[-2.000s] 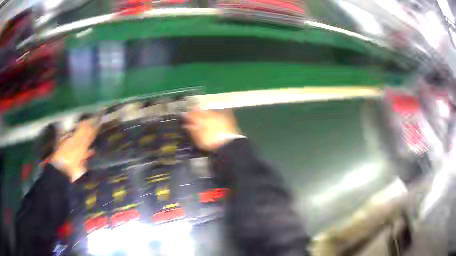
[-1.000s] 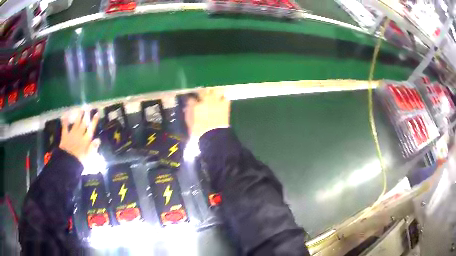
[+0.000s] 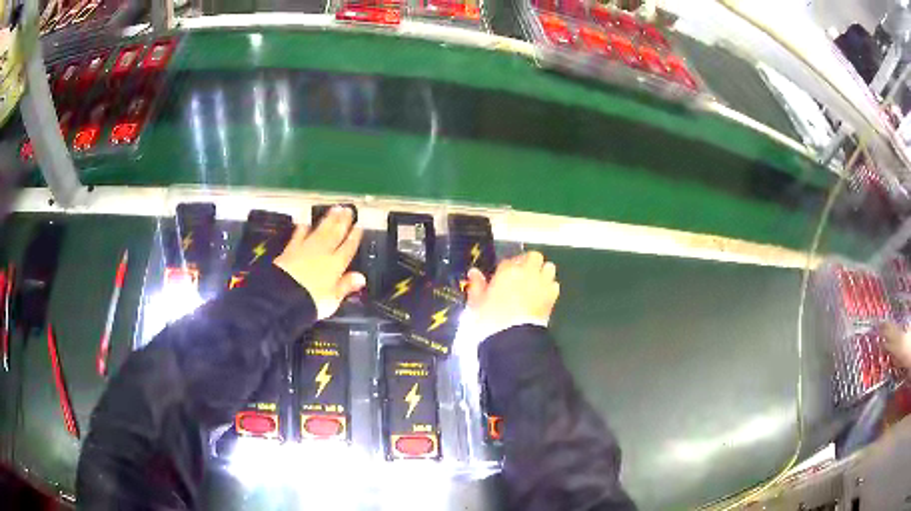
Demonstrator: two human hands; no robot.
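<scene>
A clear blister tray (image 3: 365, 344) holds black-backed phones in two rows. Covered phones with yellow bolts and red ovals include one at lower centre (image 3: 323, 371) and one to its right (image 3: 410, 384). An upper-row phone (image 3: 412, 236) shows its silvery open bay. Two loose battery covers (image 3: 440, 319) overlap below it, tilted. My left hand (image 3: 325, 261) lies spread over an upper-middle phone, fingertips on its top end and hiding most of it. My right hand (image 3: 516, 291) is at the tray's right side, thumb by the lower end of the upper-right phone (image 3: 473, 243).
White glare covers the tray's near edge. Red pens (image 3: 112, 314) lie left, near a dark flat object (image 3: 40, 284). A pale rail (image 3: 599, 235) and green conveyor (image 3: 330, 140) run behind. Filled trays (image 3: 614, 45) stand beyond and at right (image 3: 861, 309), where another person's hand shows. A yellow cable hangs right.
The view has sharpened and shifted, so the tray appears further right. My left hand has moved from the upper-left phones to the upper-middle one. My right hand has shifted from the upper-right phone's top to its right side.
</scene>
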